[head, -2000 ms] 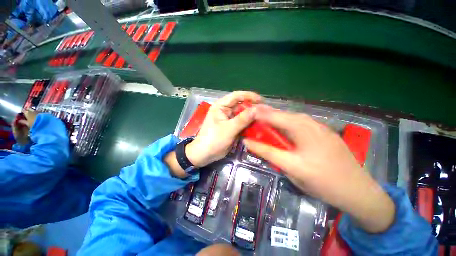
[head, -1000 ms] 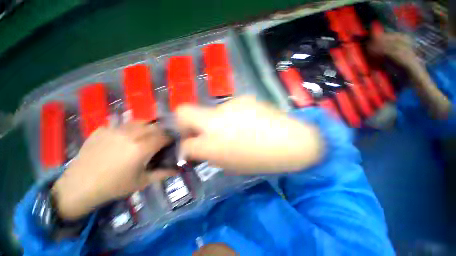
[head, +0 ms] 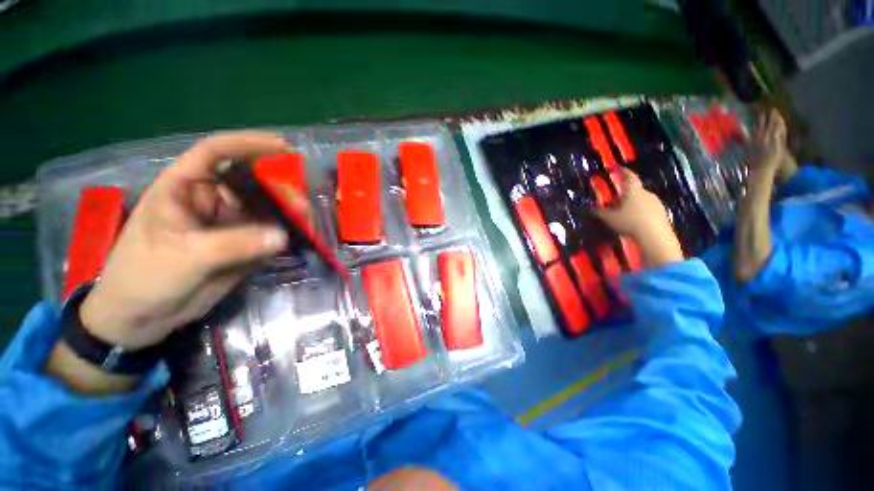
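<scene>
My left hand (head: pixel 182 249) holds a black phone with a red edge (head: pixel 287 209) tilted above the clear blister tray (head: pixel 494 331). Several red-backed phones lie in the tray pockets, one at the front right (head: pixel 393 315). A black phone with a white label and no red back (head: pixel 206 393) lies at the front left, and one front pocket shows only a white label (head: pixel 324 369). My right hand (head: pixel 640 213) is over the black cover tray (head: pixel 503 155), its fingers at a red cover (head: pixel 603 189); whether it grips it I cannot tell.
A green conveyor belt (head: pixel 402 67) runs behind the trays. At the right a coworker's arms in blue sleeves (head: pixel 800 245) reach beside another clear tray with red pieces (head: pixel 717 129). A yellow line (head: pixel 580 385) crosses the blue floor below.
My hands have parted: the left has risen with a phone, the right has moved to the black cover tray. Two front-right pockets now show red-backed phones. The view has also shifted.
</scene>
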